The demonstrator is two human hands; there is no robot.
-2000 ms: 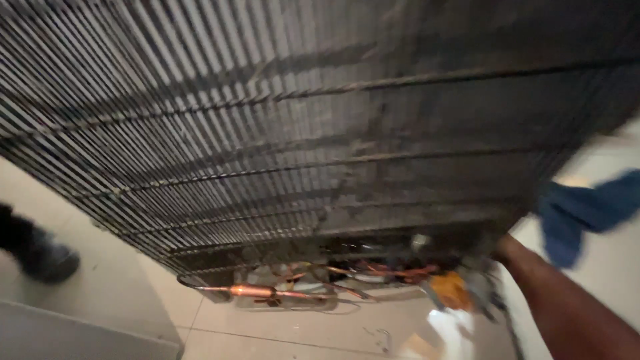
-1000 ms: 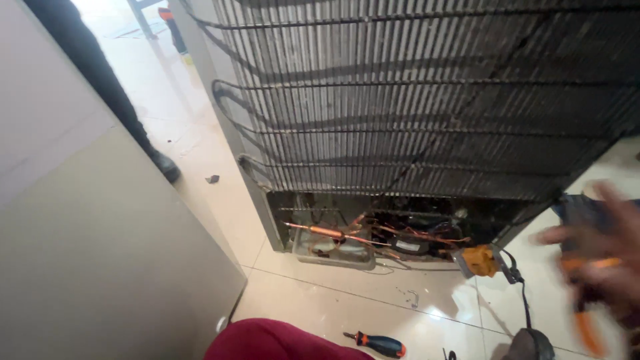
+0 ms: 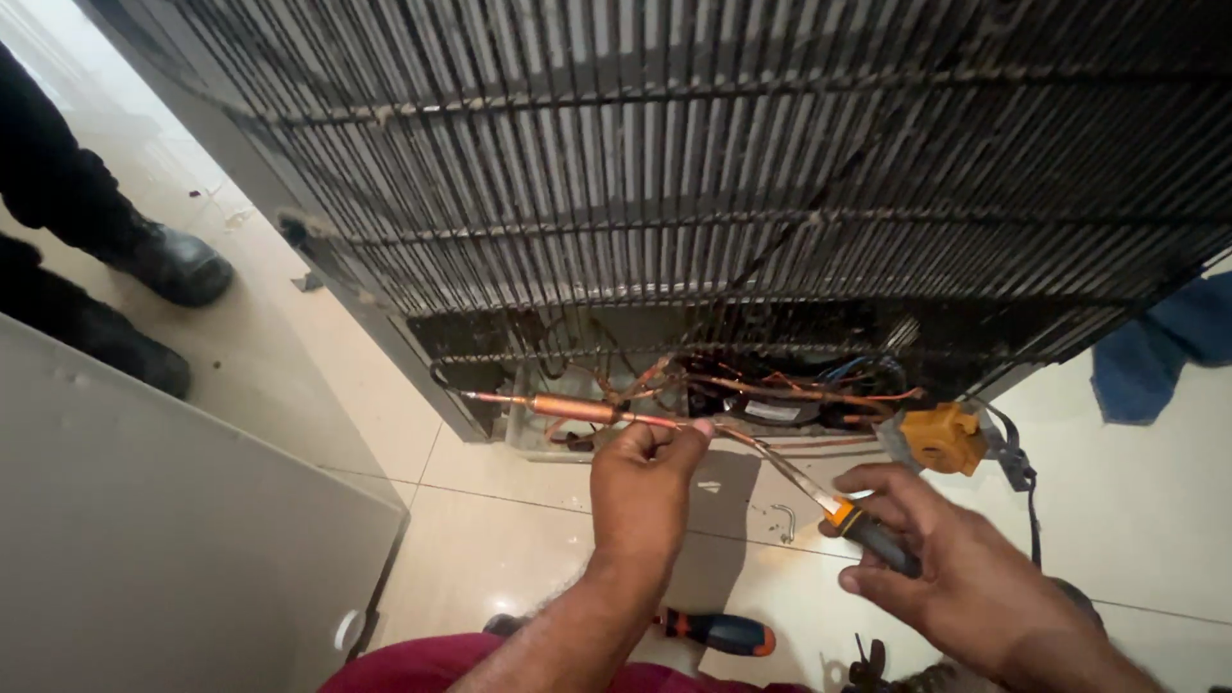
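My left hand [image 3: 647, 491] pinches the thin copper tube [image 3: 664, 421] just right of the copper filter drier [image 3: 575, 407], low at the back of a refrigerator. In my right hand [image 3: 948, 568] is a tool with a black and orange handle [image 3: 871, 537]; its metal end reaches up and left toward the tube near my left fingertips. Whether its tip touches the tube cannot be told. Behind the hands lie the black compressor [image 3: 770, 404] and several copper lines. Above them spreads the wire-grid condenser [image 3: 674, 164].
An orange-yellow part [image 3: 943, 438] with a dark cord sits at the right. A screwdriver [image 3: 722, 633] and a small bent metal piece [image 3: 789, 520] lie on the tiled floor. A blue cloth [image 3: 1155, 351] is at far right. Another person's boots [image 3: 178, 265] stand left, beyond a grey panel [image 3: 173, 520].
My right hand has come in from the right edge to the pipes, now with the tool. My left hand has come into view and taken hold of the copper tube. The view has shifted closer.
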